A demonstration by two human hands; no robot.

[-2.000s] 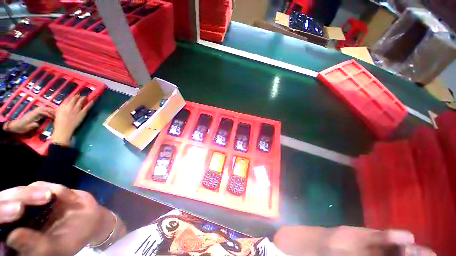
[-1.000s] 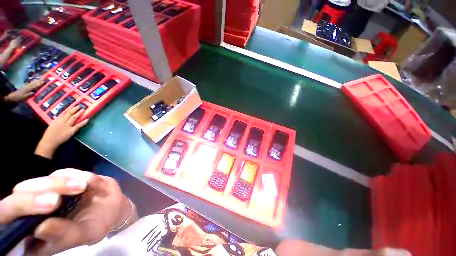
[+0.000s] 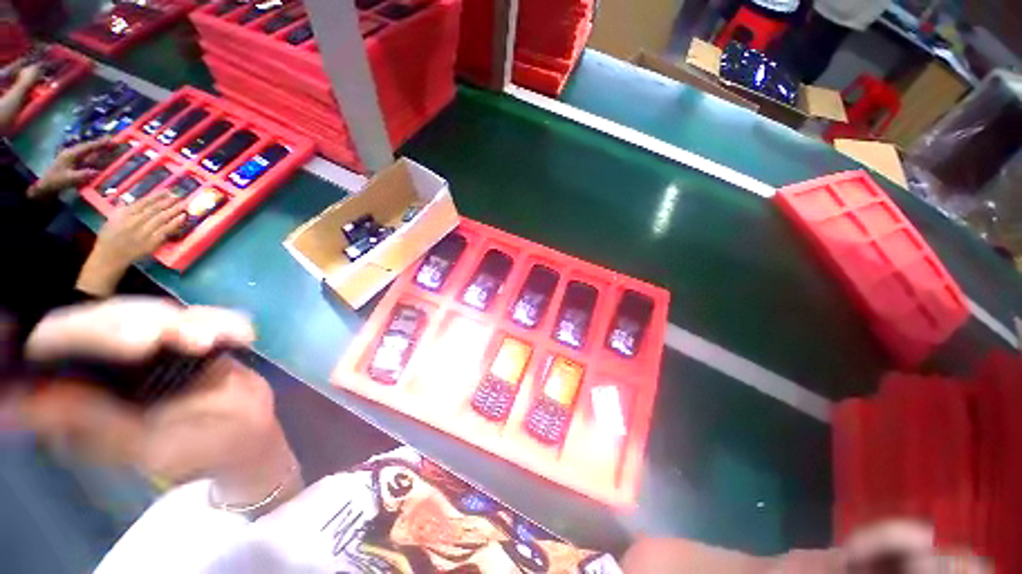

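My left hand (image 3: pixel 168 404) is at the lower left, blurred, its fingers closed around a dark bar that looks like a phone (image 3: pixel 157 370). My right hand (image 3: pixel 897 544) is at the bottom right, blurred and cut off by the edge; its grip is unclear. The red tray (image 3: pixel 510 454) lies in front of me. Its far row holds several dark phones (image 3: pixel 532 301). Its near row holds a dark phone with a pale patch (image 3: pixel 397 345) at left and two phones with orange screens (image 3: pixel 501 379). Two near pockets show only glare or a pale rectangle (image 3: pixel 609 410).
An open carton (image 3: pixel 417 238) with dark blocks touches the tray's far left corner. A post (image 3: pixel 350 84) and stacked trays (image 3: pixel 280 101) stand behind. Another person's hands are over a tray (image 3: pixel 297 151) at left. An empty tray (image 3: pixel 869 258) and a red stack (image 3: pixel 930 460) are at right.
The dark bar in my left hand has turned and is now more hidden and blurred. My right hand shows a little more at the bottom right. The other person's hands have moved over their tray.
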